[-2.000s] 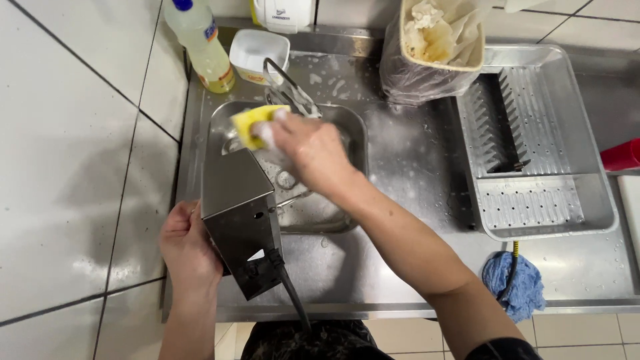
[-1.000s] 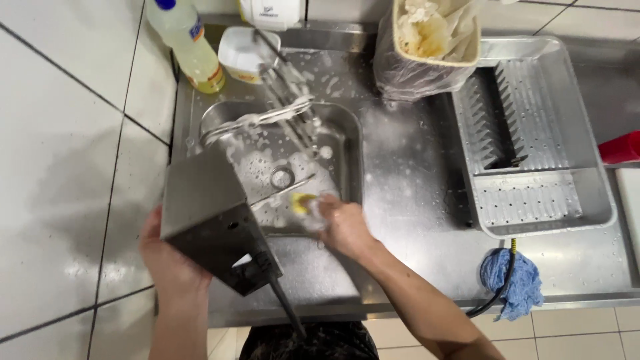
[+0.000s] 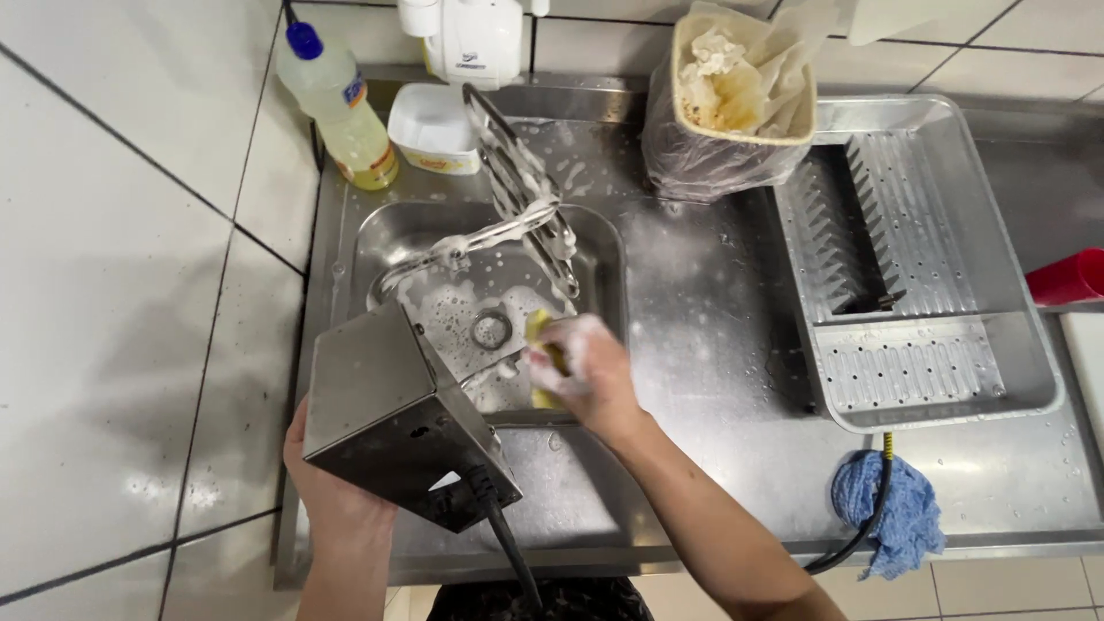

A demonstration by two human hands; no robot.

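Note:
My left hand (image 3: 341,509) supports a stainless steel appliance housing (image 3: 371,371) from its left and underside, tilted over the sink's near left corner. A black power cord (image 3: 509,543) runs down from the housing. Soapy metal bars (image 3: 517,207), which seem joined to the housing, stretch over the basin. My right hand (image 3: 586,371), foamy and slightly blurred, grips a yellow sponge (image 3: 542,323) at the basin's right edge, near a thin metal rod (image 3: 493,369). Foam lies around the drain (image 3: 491,329) of the steel sink (image 3: 604,259).
Behind the sink stand a bottle (image 3: 345,112) with a blue cap, a white plastic tub (image 3: 431,129) and a lined waste bin (image 3: 742,134). To the right are a metal dish rack (image 3: 940,319), a red cup (image 3: 1069,278) and a blue cloth (image 3: 897,517) with a black cord over it.
From the back of the sink, my right hand has come nearer and rightward with the sponge. The housing has tilted, bringing the soapy bars into fuller view.

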